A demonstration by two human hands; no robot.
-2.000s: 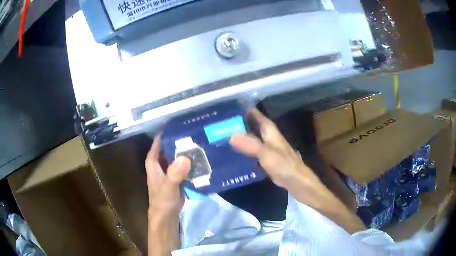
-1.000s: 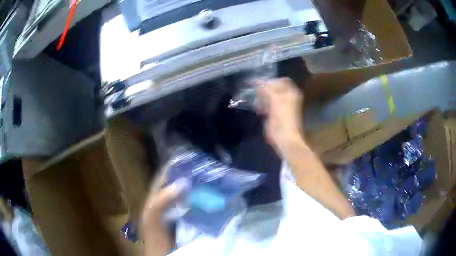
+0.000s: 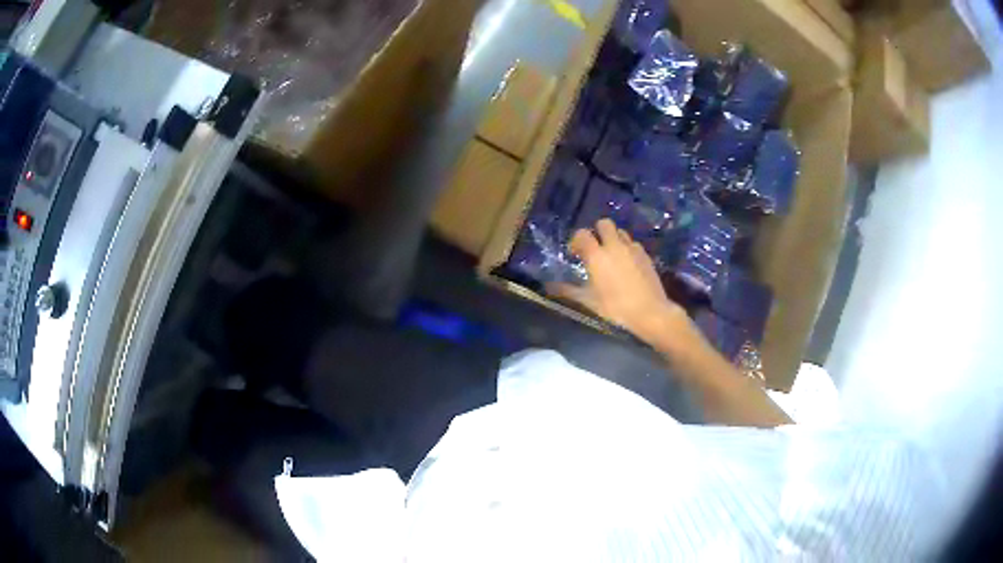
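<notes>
The brown supply carton (image 3: pixel 814 253) stands open at the upper right. It holds many dark navy boxes (image 3: pixel 660 165) in shiny clear film. My right hand (image 3: pixel 618 275) reaches over the carton's near left corner, with its fingers bent over a film-wrapped box there. Whether the fingers grip the box is unclear. My left hand is not in view; only white sleeve cloth shows at the bottom.
The heat sealer (image 3: pixel 83 209) stands at the left, its long sealing jaw (image 3: pixel 143 286) facing me. The film carton (image 3: pixel 385 99) with loose clear plastic is beyond it. Small brown cartons (image 3: pixel 484 187) stand beside the supply carton. More brown cartons (image 3: pixel 891 99) are at the far right.
The view has swung right, from the sealer to the supply carton. My right hand has moved from the sealer's front to the wrapped boxes. My left hand and its box have left the view.
</notes>
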